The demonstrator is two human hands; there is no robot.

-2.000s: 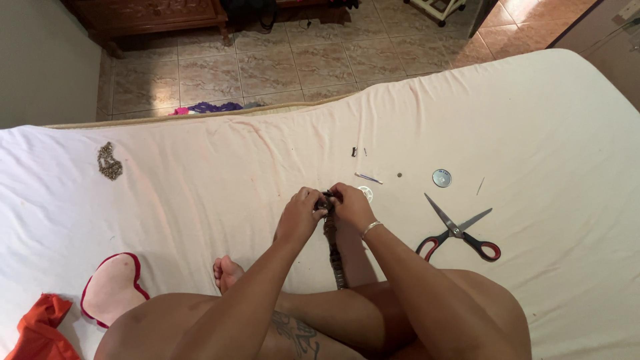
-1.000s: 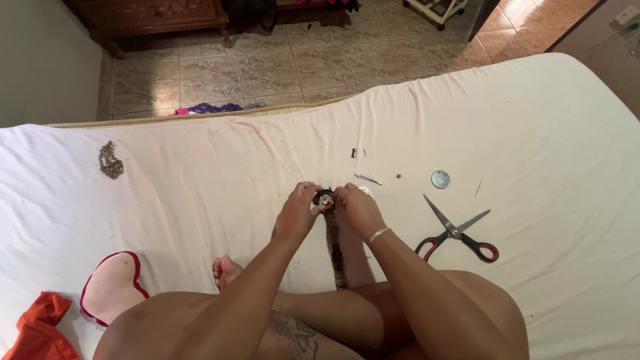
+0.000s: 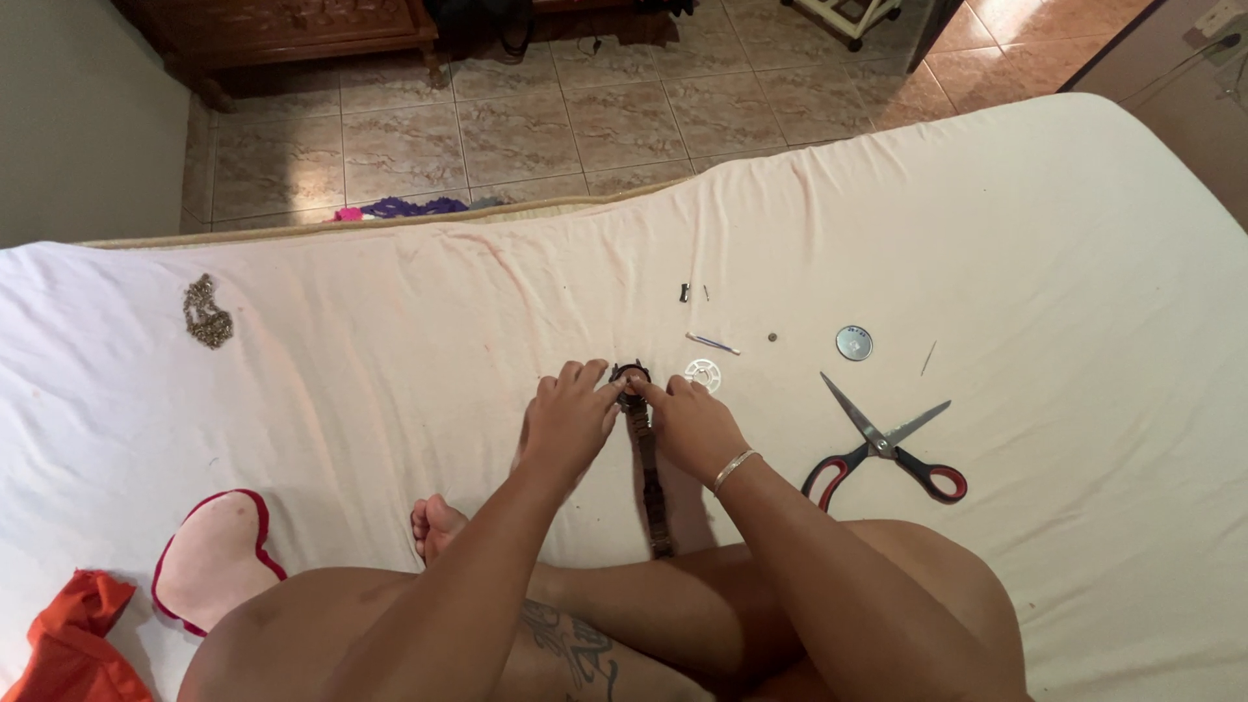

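A wristwatch with a dark case (image 3: 632,374) and a metal link band (image 3: 651,480) lies on the bed sheet before me, its band running toward my crossed legs. My left hand (image 3: 573,414) touches the left side of the case with thumb and fingers. From the right, the fingertips of my right hand (image 3: 694,421) press on the case. Just beyond that hand is a white plastic ring (image 3: 702,375), partly covered by its fingers. A cotton swab (image 3: 713,342), a tiny round part (image 3: 772,337), a dark link piece (image 3: 684,292), a small pin (image 3: 707,292) and a round metal watch back (image 3: 854,343) lie nearby.
Open scissors (image 3: 882,446) lie right of my right forearm, near a thin needle-like piece (image 3: 928,358). A metal chain (image 3: 207,312) is at the far left. A heart-shaped cushion (image 3: 219,561) and orange cloth (image 3: 83,639) lie by my left knee. The mattress edge (image 3: 546,209) borders the tiled floor.
The watch case was held between my raised fingers; now it rests lower, with fingertips of both hands on it. The white ring shows more than before.
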